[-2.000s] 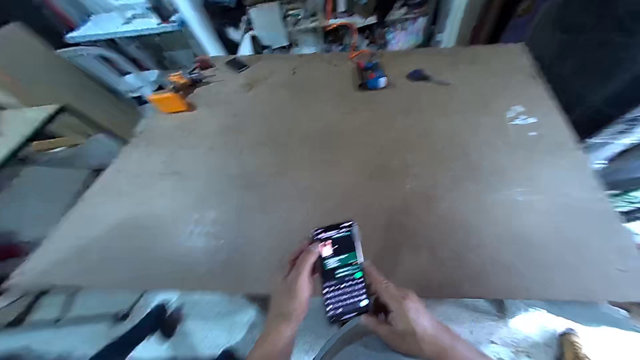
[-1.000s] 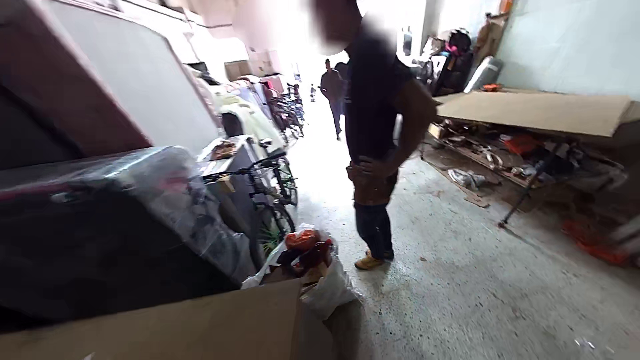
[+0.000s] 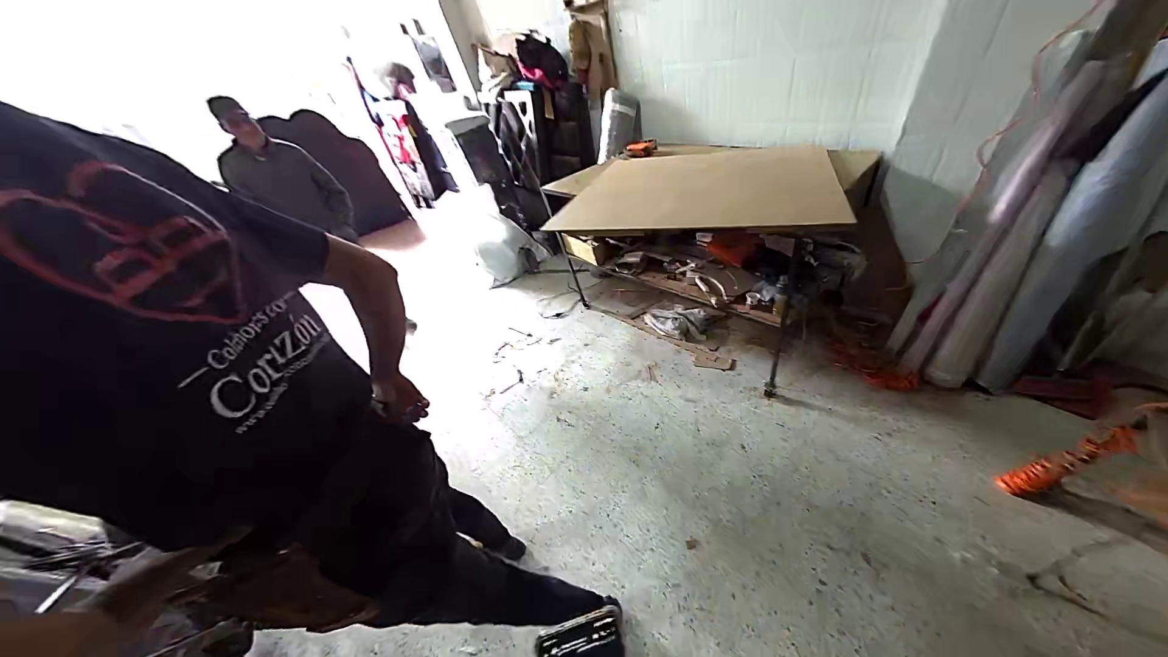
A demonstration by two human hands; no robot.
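Neither my left hand nor my right hand shows plainly in the head view. A small dark object with bright markings (image 3: 580, 633) is cut off by the bottom edge; whether it is a phone or part of a shoe, I cannot tell. Close on the left stands a person in a dark printed T-shirt (image 3: 173, 347), with one hand (image 3: 400, 400) at the hip. A blurred brown shape, perhaps a forearm, lies at the lower left, and whose it is cannot be told.
A table with a brown board top (image 3: 707, 192) stands against the wall, scraps on its lower shelf. Plastic-wrapped rolls (image 3: 1031, 246) lean at the right. An orange cable (image 3: 1049, 470) lies on the floor (image 3: 730, 511). Another person (image 3: 283, 173) stands at the back left.
The view has swung from a tabletop to the room. Two seconds ago both my hands held a phone; they are no longer plainly seen. The person in dark clothing appears much closer.
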